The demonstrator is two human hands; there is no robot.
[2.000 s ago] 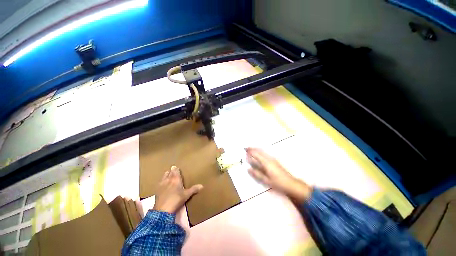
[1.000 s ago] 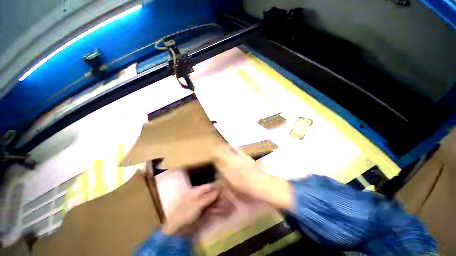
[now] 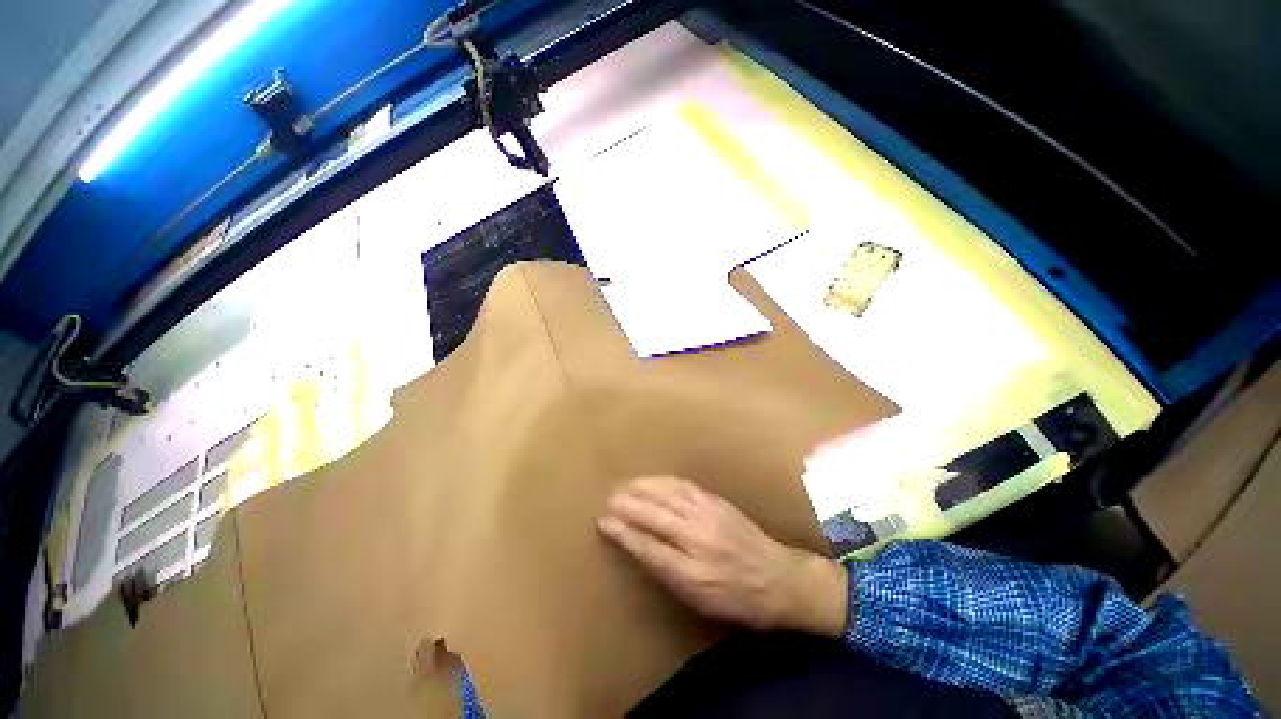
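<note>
A large brown panel (image 3: 562, 450) is draped over the front of the bed, raised in a soft fold at its middle. My right hand (image 3: 724, 555) lies flat on top of it, fingers extended, right of the fold. My left hand (image 3: 433, 655) is almost wholly hidden by the panel; only a bit of skin and blue sleeve show at the lower middle. A white card (image 3: 674, 267) overlaps the panel's far edge. A black bed opening (image 3: 492, 267) shows beyond the panel. A yellowish block (image 3: 864, 277) lies on the bed at the right.
The laser head (image 3: 506, 113) hangs from the gantry at the back. Another black fitting with a hose (image 3: 92, 372) is at the far left. A slotted template (image 3: 176, 506) lies at left. Dark strips (image 3: 990, 468) show near the right corner. Brown material (image 3: 1208, 478) is beyond the right edge.
Brown material now covers much more of the bed front. The black opening is more exposed. My right hand has moved slightly right and lower; my left hand has become mostly hidden.
</note>
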